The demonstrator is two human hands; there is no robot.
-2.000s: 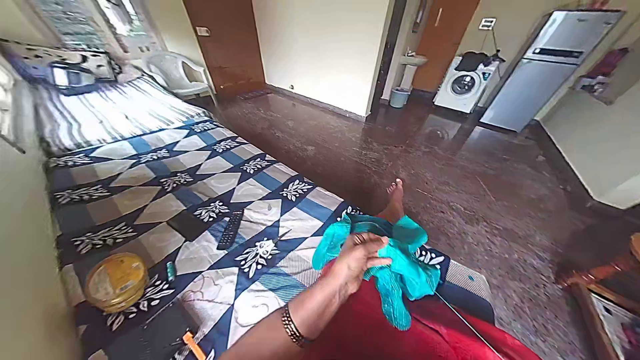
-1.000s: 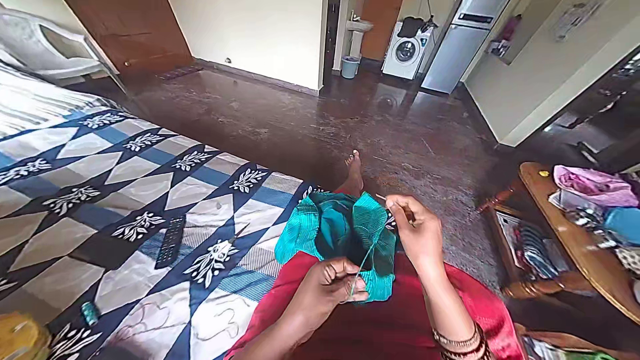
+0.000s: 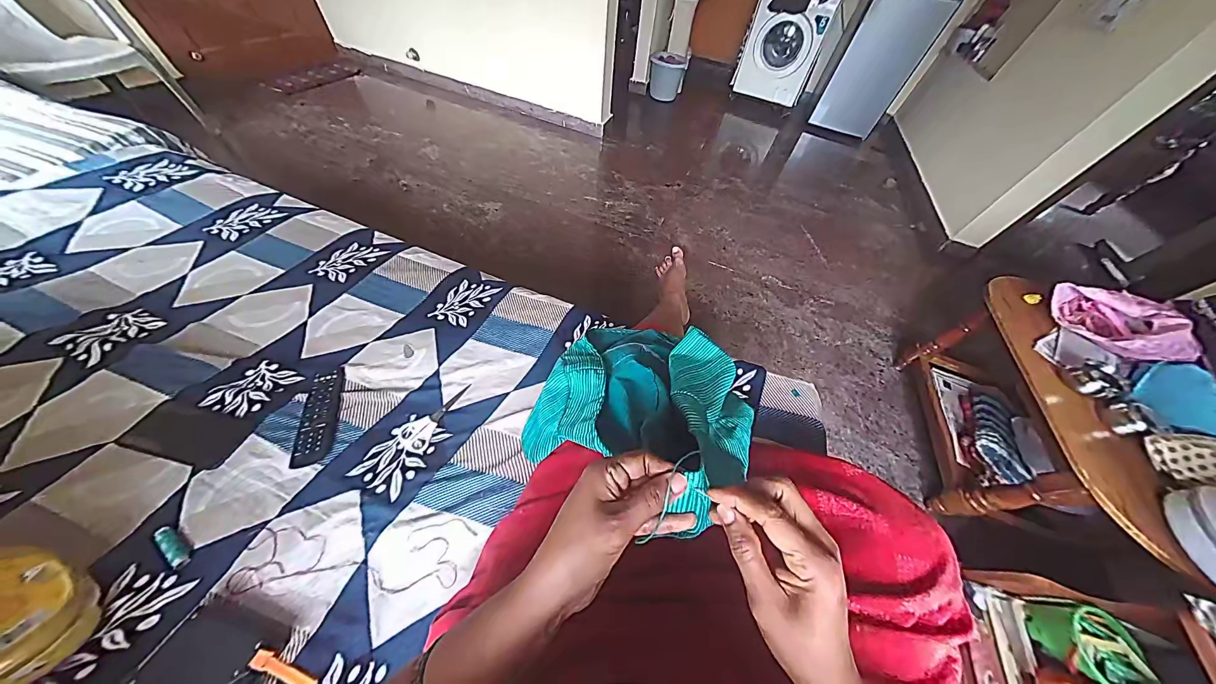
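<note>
A teal striped cloth (image 3: 636, 389) lies bunched on my lap over a red garment (image 3: 893, 551). My left hand (image 3: 608, 532) is at the cloth's near edge, its thumb and fingers pinching a looped teal thread. Close beside it on the right, my right hand (image 3: 788, 560) has its thumb and forefinger pressed together at the thread and cloth edge; a needle is too small to make out. On the bed to the left lies a spool of teal thread (image 3: 172, 547).
The patterned bedsheet (image 3: 256, 313) bears a black remote control (image 3: 318, 418), loose thread, a yellow-lidded container (image 3: 43, 608) and an orange-handled tool (image 3: 280, 667). At right stands a wooden table (image 3: 1054, 399) with a pink cloth (image 3: 1126, 323) and other items.
My right hand has come down from above the cloth to beside my left hand. Two seconds ago only one hand showed, on the cloth. The view has swung right.
</note>
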